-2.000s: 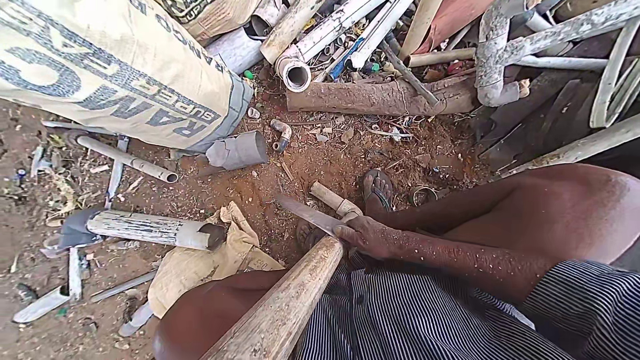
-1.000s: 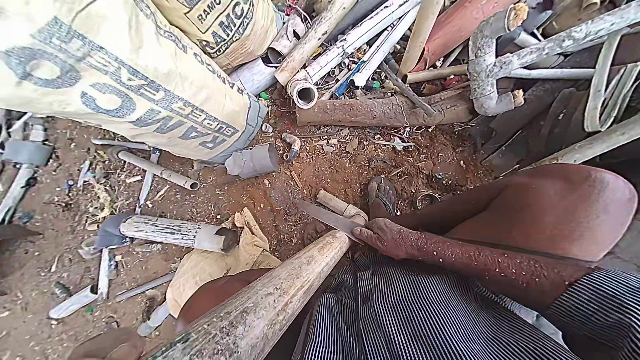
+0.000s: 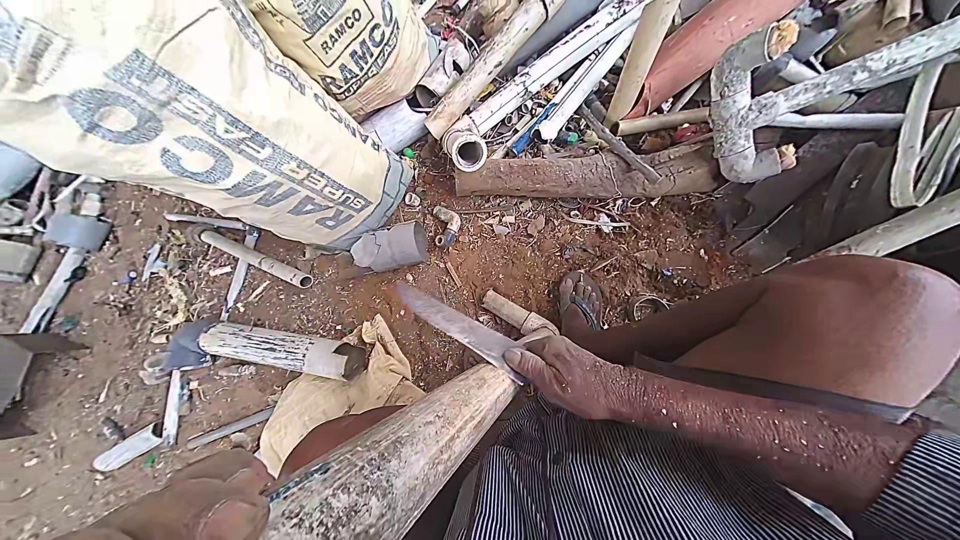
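Observation:
My right hand (image 3: 574, 373) grips a flat metal blade (image 3: 455, 324), whose bare length points up and left. The blade lies across the far end of a thick, mottled pale pipe or pole (image 3: 409, 442), which slants up from the bottom edge between my legs. At the lower left, my left hand (image 3: 199, 504) is against the near side of that pipe or pole; its blurred fingers are partly cut off by the frame. Just beyond the blade, a short tan pipe piece (image 3: 516, 310) lies on the soil. Pale flecks cover my right forearm.
Printed cement sacks (image 3: 247, 112) stand at upper left, near a torn grey pipe piece (image 3: 390, 246). A white pipe with a grey sleeve (image 3: 277, 350) lies by a tan cloth or sack (image 3: 337, 401). Old pipes (image 3: 547, 64) and a pale elbow-jointed pipe (image 3: 731, 112) pile up at the top and right.
My left hand has come into view at the lower left, beside the pipe or pole. My right hand still holds the blade at the far end.

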